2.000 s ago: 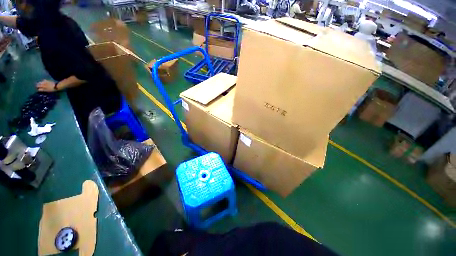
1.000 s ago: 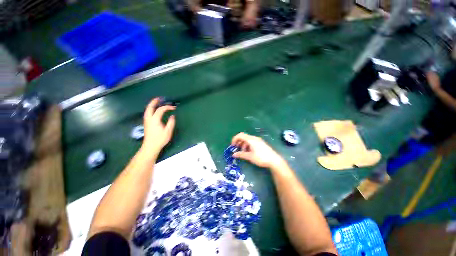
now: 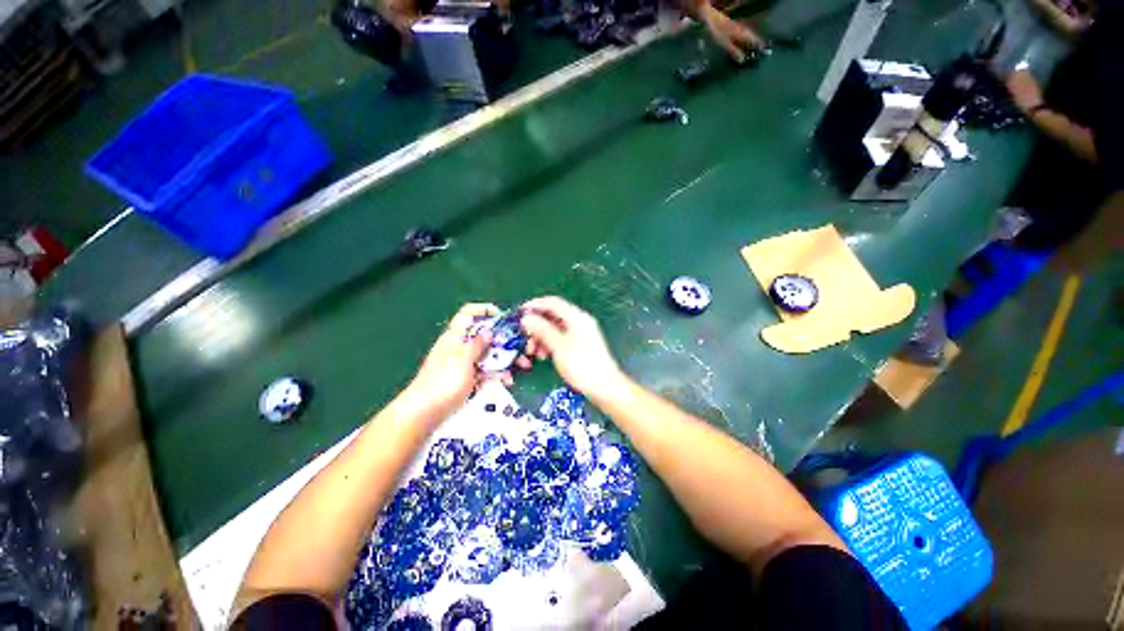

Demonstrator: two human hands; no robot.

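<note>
My left hand (image 3: 459, 360) and my right hand (image 3: 565, 343) meet above the back edge of the white sheet. Between them they hold a round housing (image 3: 503, 348) with a white face and a blue-black round board at its top. Fingers cover part of both, so I cannot tell if the board is seated. A pile of blue-black round circuit boards (image 3: 505, 499) lies on the white sheet (image 3: 234, 555) just below my hands. One round housing (image 3: 284, 399) lies on the green bench at left, another (image 3: 689, 295) at right.
A tan cardboard piece (image 3: 838, 296) bears a round unit (image 3: 794, 292). A wired assembly (image 3: 423, 244) lies beyond my hands. A blue bin (image 3: 210, 160) stands at the far side, a black-and-silver machine (image 3: 881, 130) at right, a clear plastic bag (image 3: 37, 468) at left. Other people's hands show at top.
The view has turned from the aisle back to the bench. My hands, apart a second ago, are now together on a housing and board. The second housing at left is gone from the bench.
</note>
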